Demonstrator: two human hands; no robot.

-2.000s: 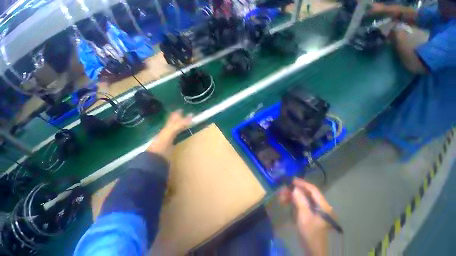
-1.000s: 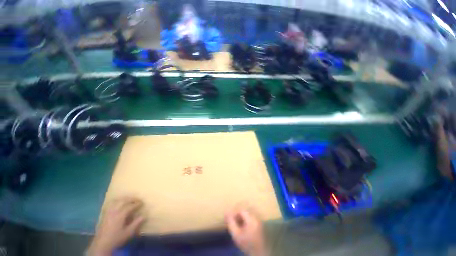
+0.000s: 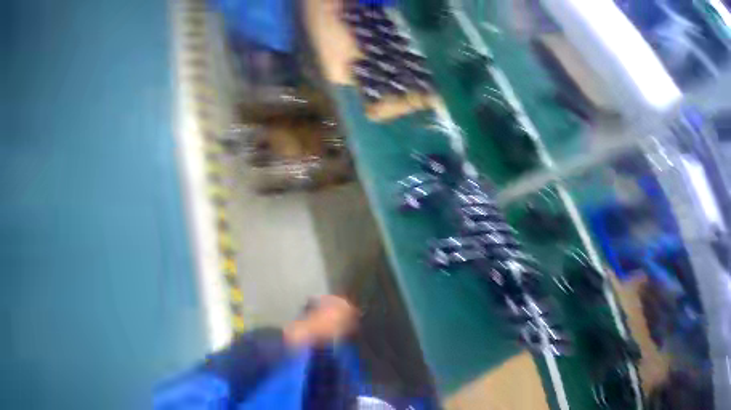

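Observation:
The view is strongly blurred. One hand, which looks like my left hand [image 3: 325, 320], is at the lower middle, over the floor beside the bench; its fingers are too blurred to tell whether it holds anything. A dark sleeve and blue cloth lie behind it. My right hand is not seen. Several black headsets with shiny hoops [image 3: 481, 224] lie in a row on the green bench top to the right of the hand. The tan board [image 3: 505, 388] shows at the bottom edge.
The green bench [image 3: 393, 160] runs steeply down the picture. More dark headsets [image 3: 385, 52] lie at its far end by another tan board. A brown, blurred object [image 3: 296, 148] stands beside the bench. Yellow-black floor tape [image 3: 220, 200] runs at left. A person in blue [image 3: 260, 20] is partly visible at the top.
The view has swung left, away from the tan board and blue tray, towards the bench's left part and the aisle. Only one hand shows now, off the board; before, both were at the board.

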